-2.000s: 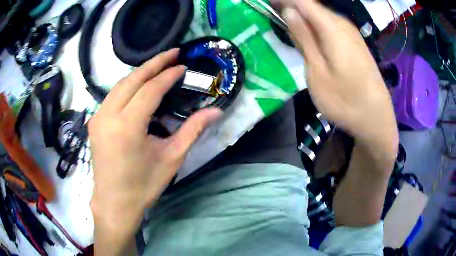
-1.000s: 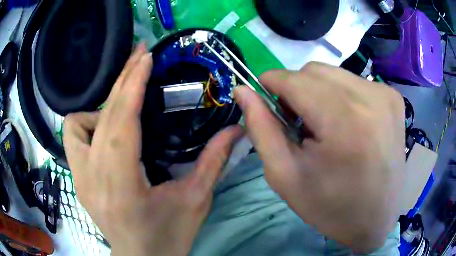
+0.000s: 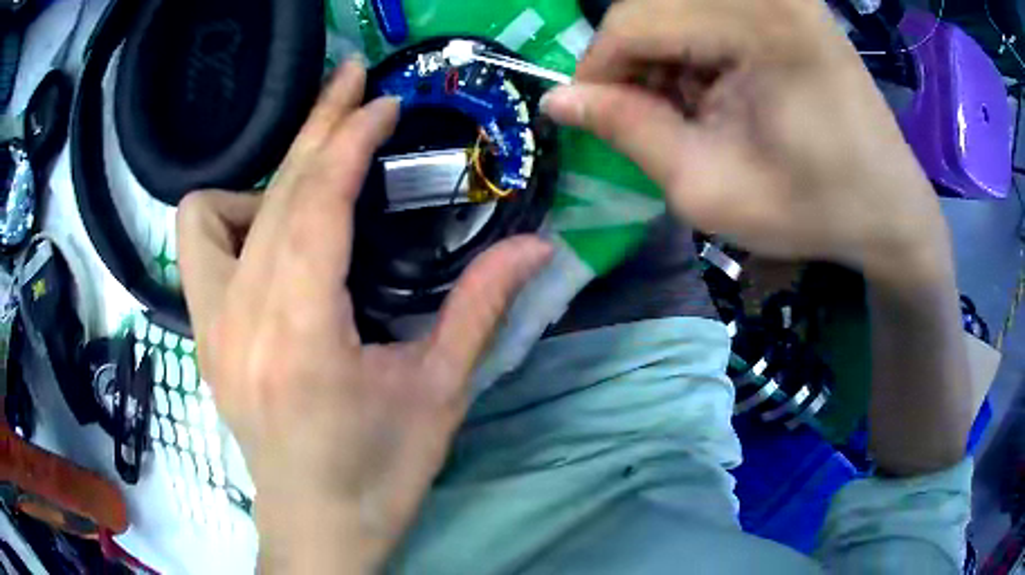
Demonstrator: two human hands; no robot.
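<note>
The open ear cup (image 3: 422, 253) lies in front of me, a black round shell. It holds a blue curved circuit board (image 3: 495, 112), a silver-white battery (image 3: 425, 180) and fine yellow and orange wires (image 3: 486, 169). My left hand (image 3: 337, 270) is around the cup, fingers on its left side and thumb at its lower right. My right hand (image 3: 719, 135) grips thin silver tweezers (image 3: 517, 65) above the cup's right side. Their tips are at a small white part (image 3: 459, 52) at the board's top edge; whether they grip it I cannot tell.
A padded ear cup (image 3: 219, 96) and the headband (image 3: 96, 191) lie at the left. Green-and-white sheet (image 3: 613, 208) is under the work. An orange case (image 3: 56, 477) is at the lower left. A purple stool (image 3: 961, 112) stands at the right.
My right hand came in from the upper right with the tweezers to the open cup, then shifted up, the tweezers now lying flatter across its top. My left hand stays around the cup.
</note>
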